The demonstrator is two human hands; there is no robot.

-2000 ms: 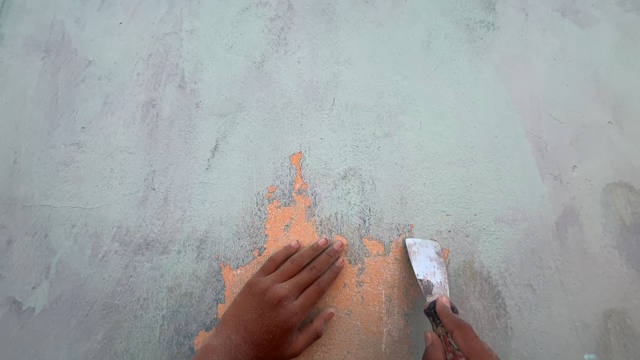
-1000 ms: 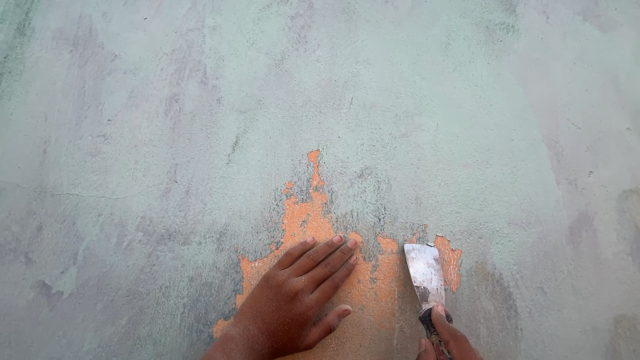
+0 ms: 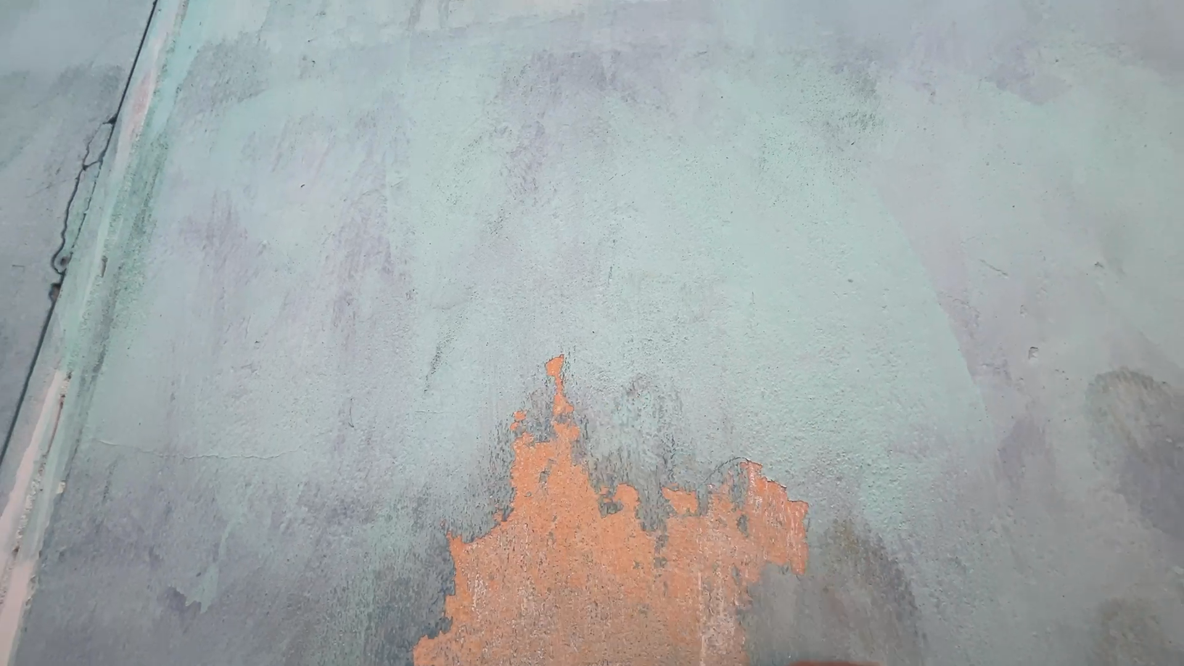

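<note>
A painted wall (image 3: 703,240) in worn pale green and grey-violet fills the head view. Low in the middle, the coating is off in a jagged patch of bare orange surface (image 3: 555,536), with a narrow peak at its top and a ragged upper right edge. Only a thin reddish-brown sliver (image 3: 832,663) shows at the bottom edge, right of the patch; it may be part of my right hand, but what it holds is hidden. My left hand is out of view, and no scraper can be seen.
A dark crack (image 3: 69,217) runs down the wall at the far left, beside a raised pale pink and green strip (image 3: 120,194). Darker stains (image 3: 1142,425) mark the wall at the right.
My left hand has left the orange patch and the view. The putty knife in my right hand has also gone from sight. Bare orange now shows where the blade was. The view has shifted.
</note>
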